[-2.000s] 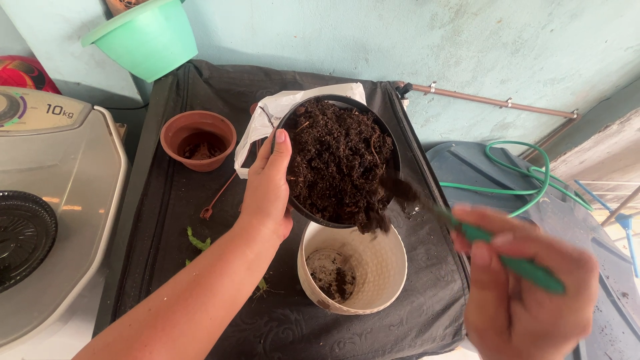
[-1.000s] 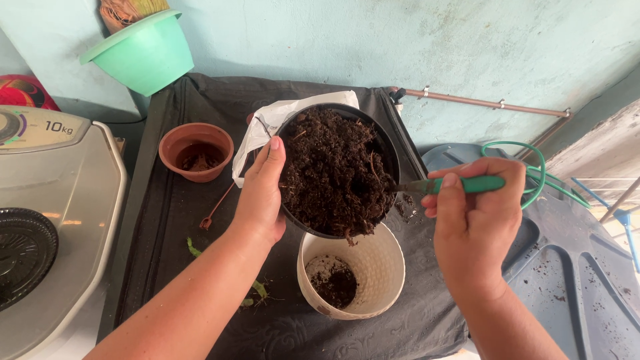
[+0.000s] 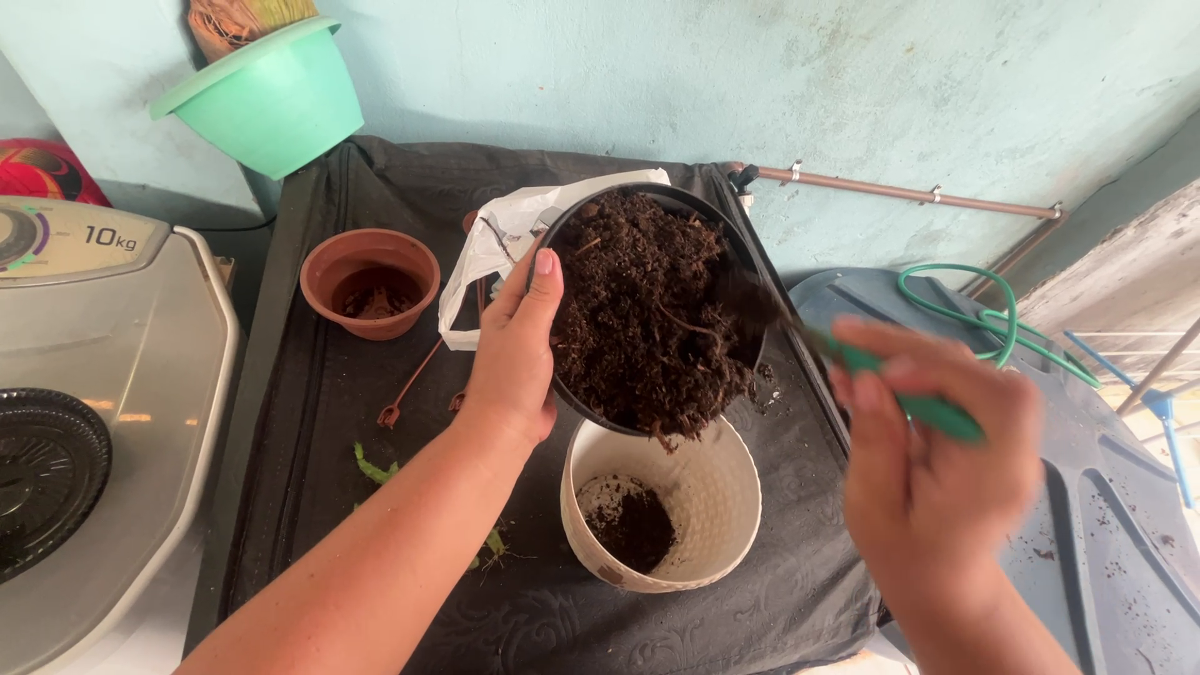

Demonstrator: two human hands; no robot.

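My left hand (image 3: 516, 347) grips the left rim of a black plastic pot (image 3: 565, 405), tilted over a cream textured planter (image 3: 736, 506). Dark, fibrous potting soil (image 3: 637, 309) fills the black pot. In my right hand (image 3: 937, 431), blurred, is a green-handled garden trowel (image 3: 867, 370); its dark blade is at the soil on the pot's right side. Some soil lies in the bottom of the cream planter, which stands on a black cloth (image 3: 525, 619).
A terracotta-coloured pot (image 3: 370, 323) and a white plastic bag (image 3: 459, 309) lie behind my left arm, near green cuttings (image 3: 373, 466). A washing machine (image 3: 178, 375) is left; a blue-grey lid (image 3: 1078, 403) with a green hose (image 3: 1008, 323) is right. A mint planter (image 3: 272, 103) stands at back left.
The soil patch in the cream planter has grown since the oldest frame. My right hand and the trowel have moved against the black pot, which my left hand keeps holding tilted.
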